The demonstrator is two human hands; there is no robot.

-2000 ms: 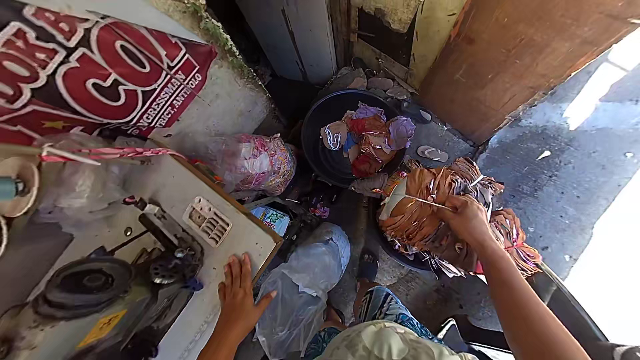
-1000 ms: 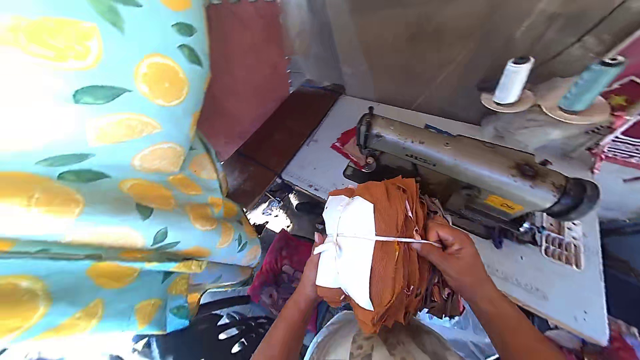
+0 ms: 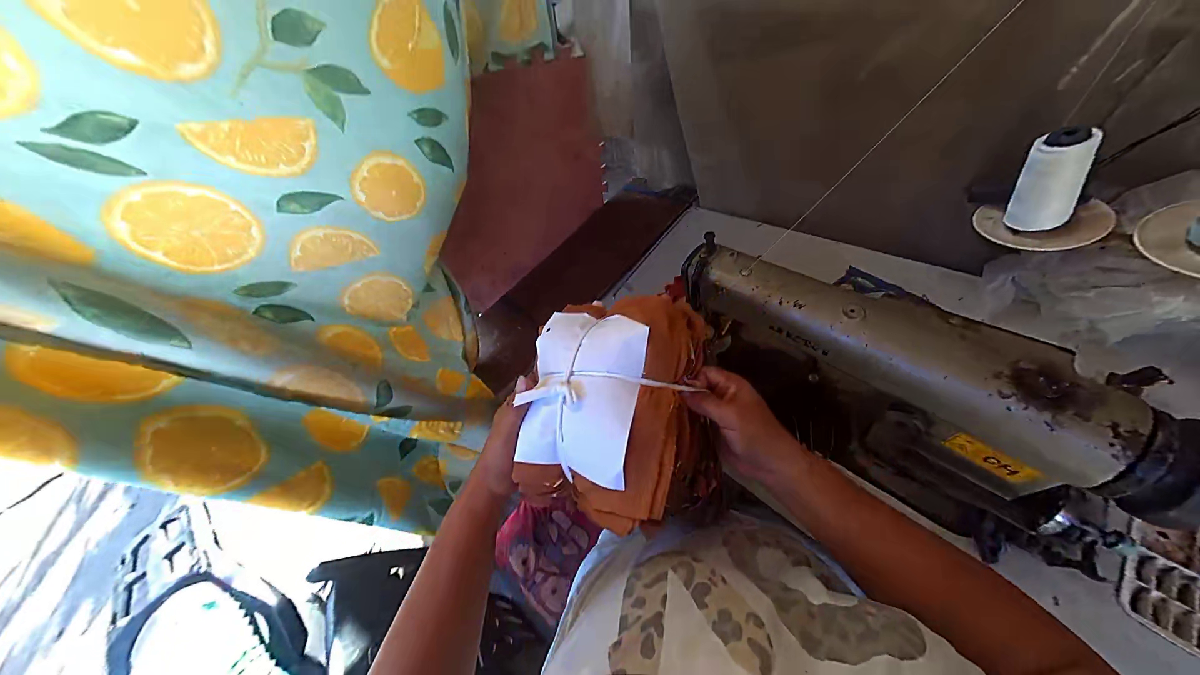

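A thick bundle of orange-brown fabric pieces [image 3: 656, 431] is held in front of my body, above my lap. White paper [image 3: 586, 398] lies on its face, and a pale fabric tie [image 3: 562, 386] crosses over the paper with a knot near its middle. My left hand [image 3: 506, 436] grips the bundle's left edge, its fingers partly hidden behind it. At the right side, my right hand [image 3: 736, 417] holds the bundle's edge and the tie where it wraps around. An industrial sewing machine [image 3: 919, 356] stands just to the right of the bundle.
A curtain printed with orange slices [image 3: 225, 234] hangs at the left. White thread on a cone [image 3: 1055, 183] stands behind the machine, on its white table [image 3: 741, 230]. A plastic tray [image 3: 1162, 591] lies at the lower right. A dark red patterned cloth [image 3: 548, 553] is below the bundle.
Two seconds ago my right hand was at a heap of brown fabric by a tub and my left on the machine table. Now both hold the tied bundle; the view has swung to the curtain and machine.
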